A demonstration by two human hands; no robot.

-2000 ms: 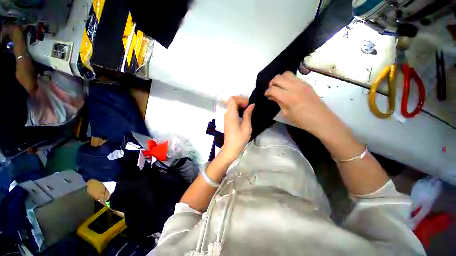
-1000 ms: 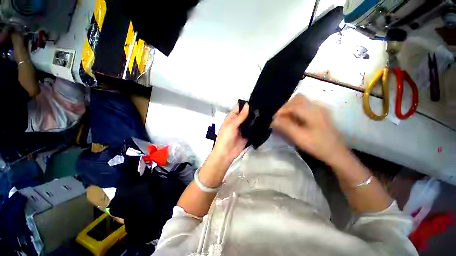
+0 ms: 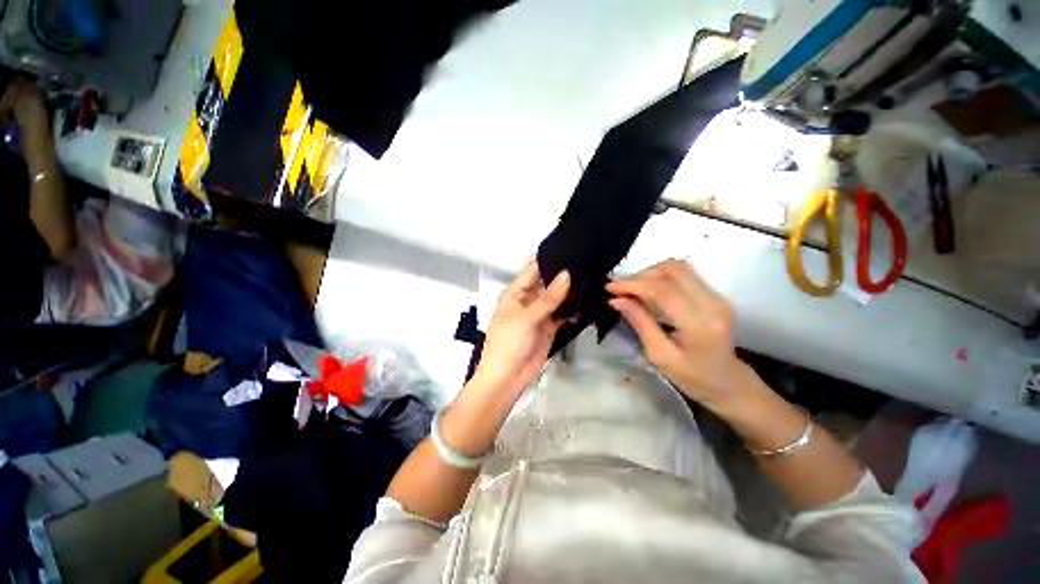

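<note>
A black fabric band (image 3: 627,183) runs from the sewing machine's needle area down to the table's front edge above my lap. My left hand (image 3: 521,325) holds its near end between thumb and fingers. My right hand (image 3: 682,325) is just right of it, thumb and forefinger pinched together at the band's near edge. Whether a thread is between those fingertips is too small to tell. Scissors with one yellow handle (image 3: 817,243) and one red handle loop lie on the machine bed. Dark thread snips (image 3: 940,203) lie to their right.
The sewing machine head (image 3: 833,51) is at the upper right. Black fabric pieces (image 3: 365,57) and a striped box (image 3: 245,114) are at the upper left. A neighbouring person's arm (image 3: 48,188) shows at far left. Dark cloth, a red scrap (image 3: 342,379) and a yellow-framed device (image 3: 205,559) lie below.
My right hand has come from a blurred, more open pose to a pinch at the band's edge. My left hand still holds the band. The view has shifted, showing more of the machine.
</note>
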